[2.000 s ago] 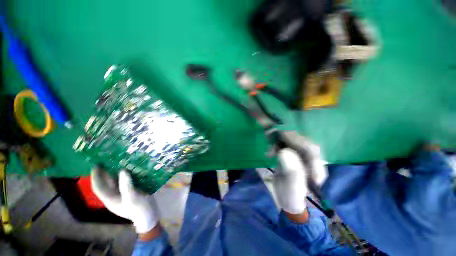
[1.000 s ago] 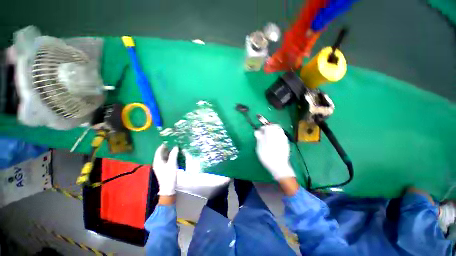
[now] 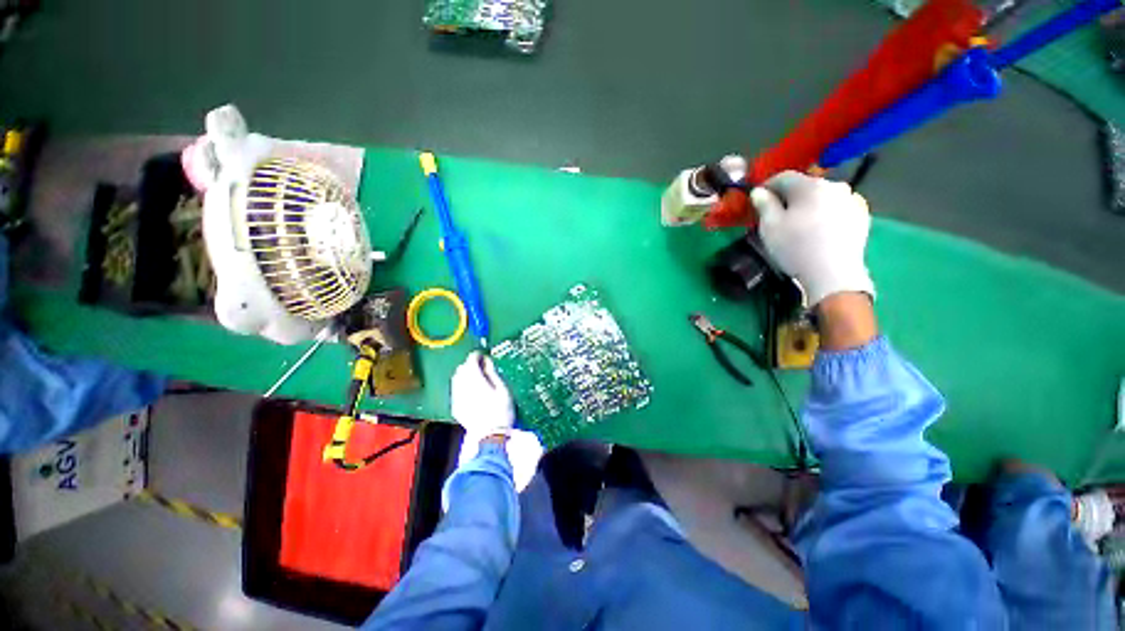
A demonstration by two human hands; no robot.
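A green circuit board (image 3: 577, 367) lies on the green mat at the bench's front edge. My gloved left hand (image 3: 481, 397) grips its left edge. My gloved right hand (image 3: 812, 234) is stretched out to the back right, with its fingers closed on a black brush (image 3: 730, 184), mostly hidden by the hand. The brush's far end is at the mouth of a small pale bottle (image 3: 687, 200). Side cutters (image 3: 723, 349) with black and orange handles lie on the mat right of the board.
A blue tube tool (image 3: 458, 253), yellow ring (image 3: 437, 318) and fan (image 3: 305, 239) are left of the board. An iron stand (image 3: 796, 345) is at right, partly behind my arm. A red-lined black tray (image 3: 346, 499) is below the bench at left. Another person's sleeve (image 3: 68, 394) is at far left.
My right hand has moved from beside the cutters up and right to the bottle. The brush has left the mat. My left hand has stayed at the board's left side. The view has shifted.
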